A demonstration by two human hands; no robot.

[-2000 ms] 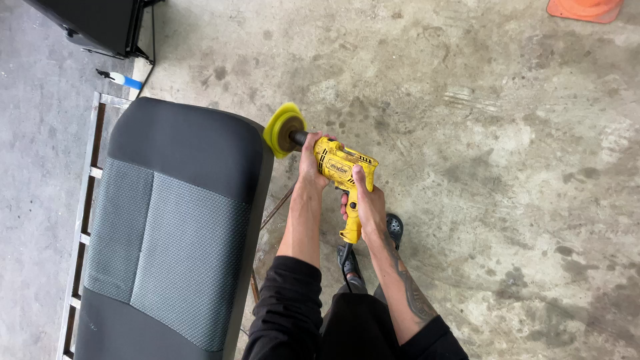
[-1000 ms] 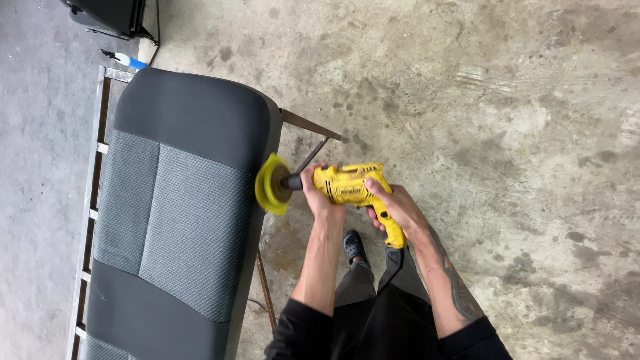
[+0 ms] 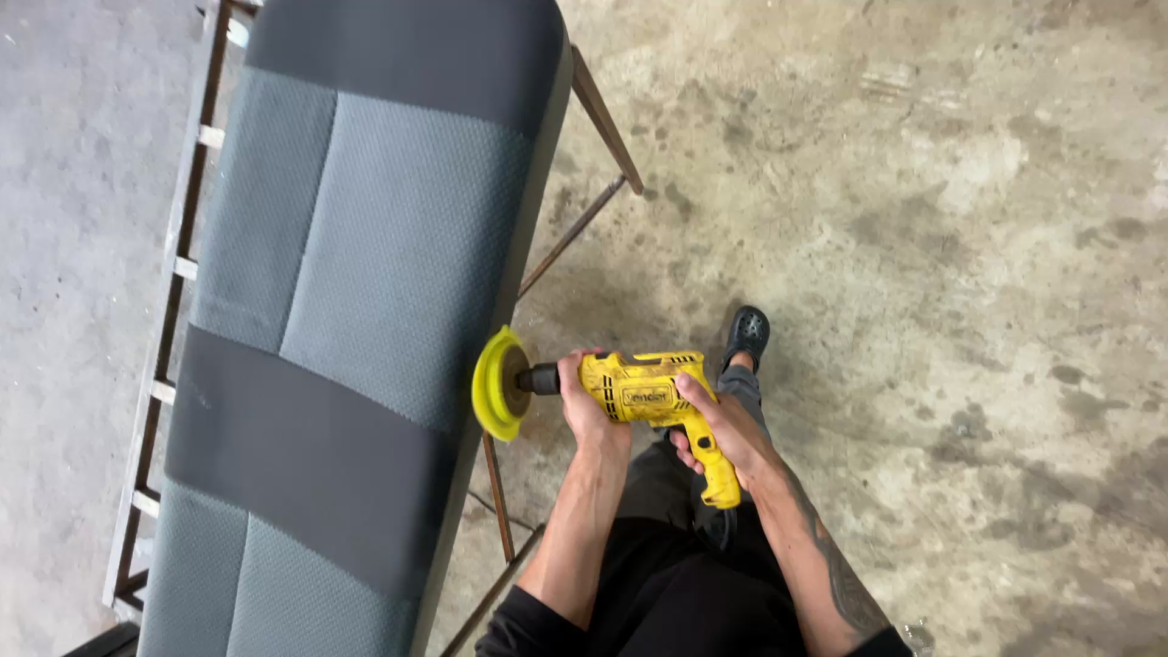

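A yellow corded power drill [image 3: 643,392] with a round yellow brush pad [image 3: 497,383] on its chuck is held level in both hands. My left hand [image 3: 589,401] grips the drill body just behind the black chuck. Around the rear handle is my right hand [image 3: 725,424], its thumb along the housing. The pad meets the near side edge of a long grey fabric vehicle seat cushion [image 3: 411,246], beside its dark middle band. Whether the pad is spinning cannot be told.
The cushion lies on a metal frame [image 3: 187,269] with crossbars along its left side. One frame leg [image 3: 602,119] and thin braces reach out over the stained concrete floor [image 3: 912,274] on the right. A black clog [image 3: 748,333] on a foot stands below the drill.
The drill and both hands have moved along the cushion's edge, from its upper end to beside the dark middle band. Both hands have kept their hold. The view has shifted along too.
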